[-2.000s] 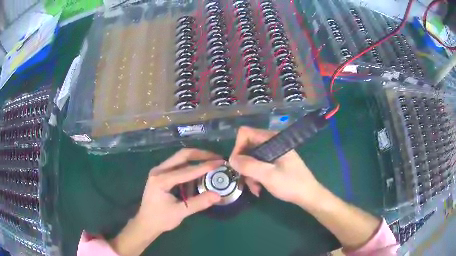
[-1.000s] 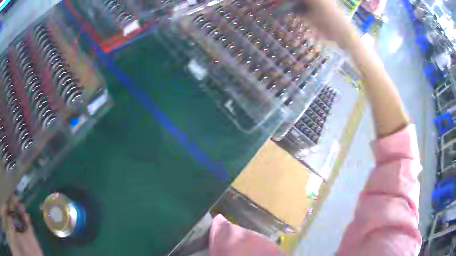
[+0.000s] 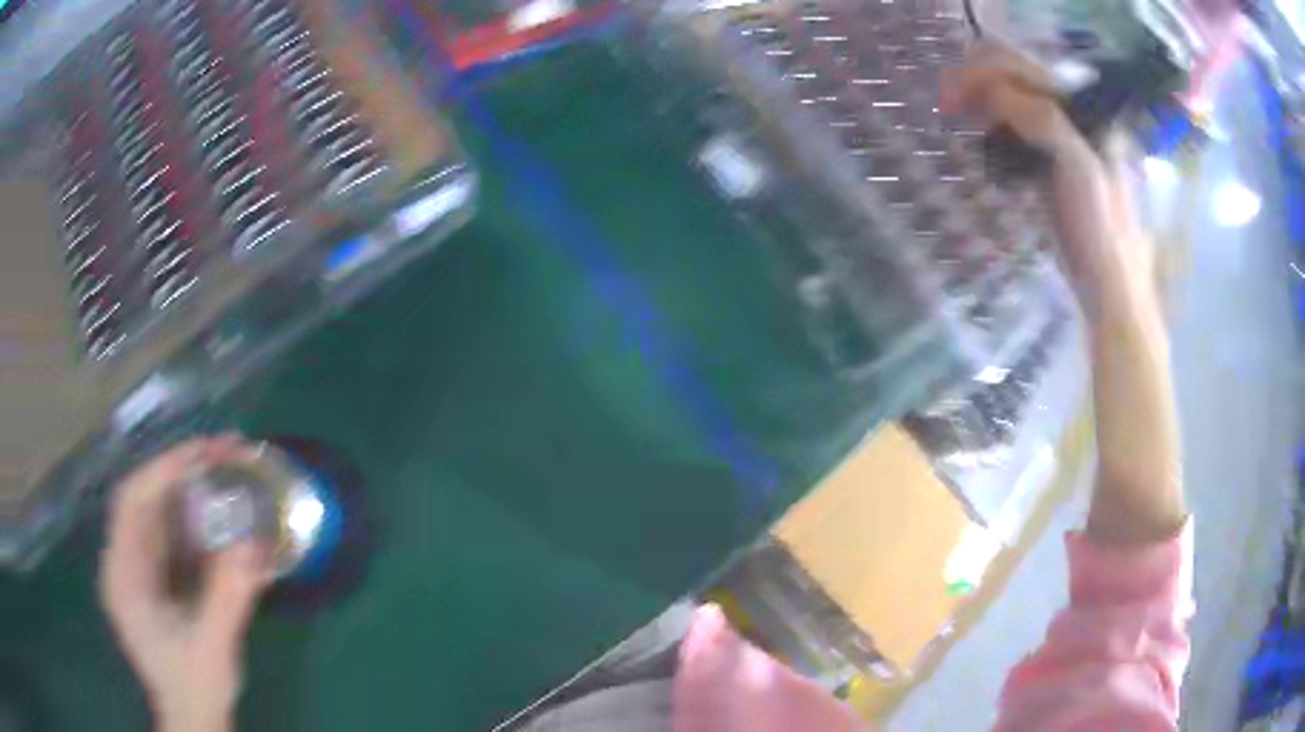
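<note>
The round silver fixture with a blue side stands on the green mat at lower left. My left hand has its fingers and thumb around the silver top of it. Whether a small component is between them is too blurred to tell. My right hand is blurred at the upper right, over the densely filled side tray, with its fingers bent. A dark shape lies by the fingers; I cannot tell whether it is held.
The main clear tray, with rows of dark discs and red wires, is at upper left. Red tape and a blue line show on the mat. A tan board is at lower right, beside the grey aisle.
The view has swung right since the first frame. My right hand has left the fixture for the upper right. My left hand, beside the fixture one second ago, is at its top again.
</note>
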